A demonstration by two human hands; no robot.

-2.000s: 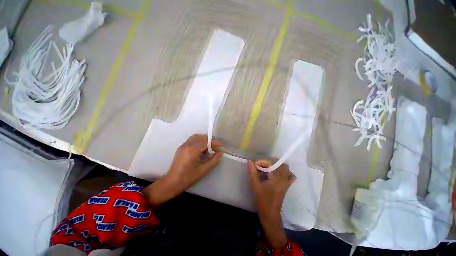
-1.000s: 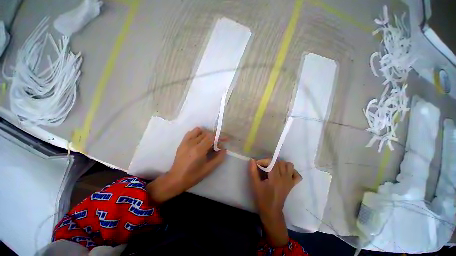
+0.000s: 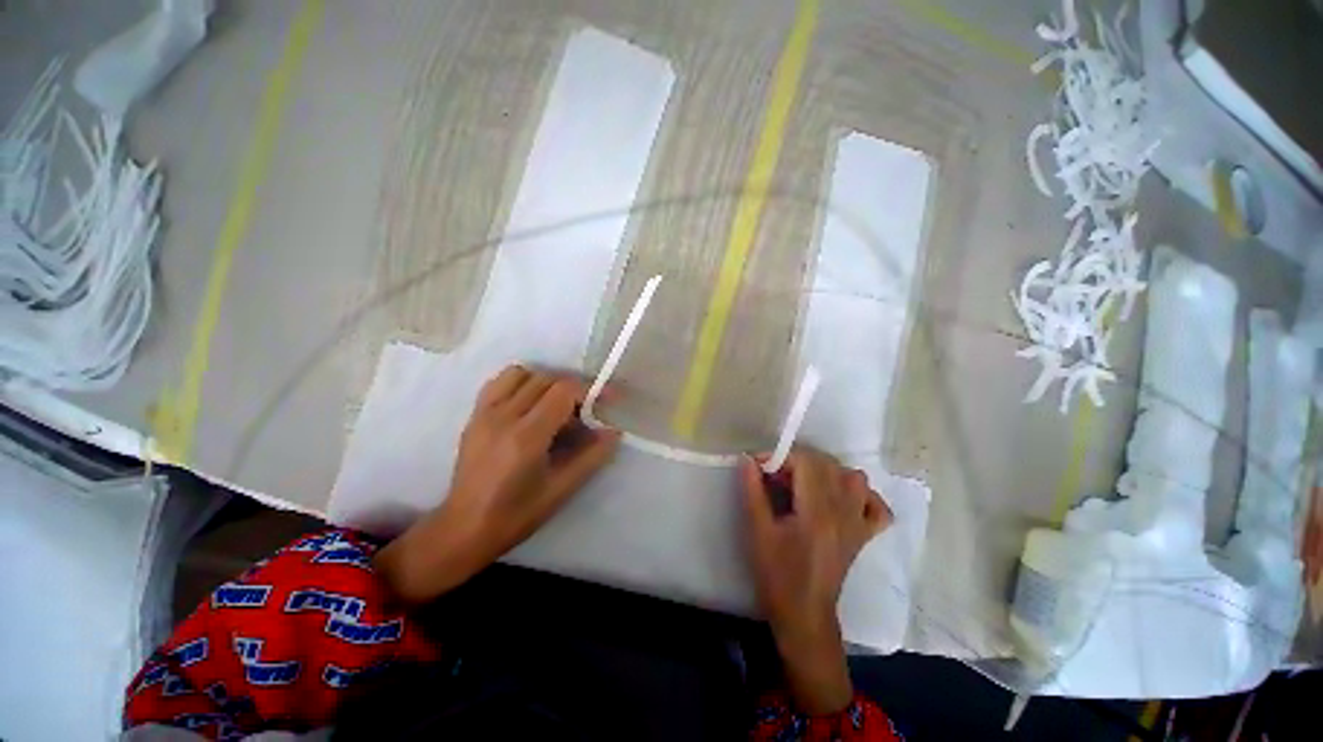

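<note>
A white garment panel (image 3: 559,218) with two straps lies on the table, its U-shaped neckline between the straps. A short white strip (image 3: 682,454) lies along the bottom of the neckline, its two ends standing up past my hands. My left hand (image 3: 520,461) pinches the strip at the left neckline corner, over the panel. My right hand (image 3: 807,529) pinches it at the right corner. The fingertips partly hide the strip at both corners.
Loose short strips (image 3: 1091,218) lie right of the panel. A long strip bundle (image 3: 80,268) and white scrap (image 3: 142,55) lie left. A glue bottle (image 3: 1056,597) rests on finished panels (image 3: 1175,616) at lower right. Waiting panels (image 3: 70,580) are lower left.
Both hands have spread slightly apart along the neckline, with more strip showing between them. The free strip ends now lean up and right instead of lying toward the straps. The view has shifted somewhat.
</note>
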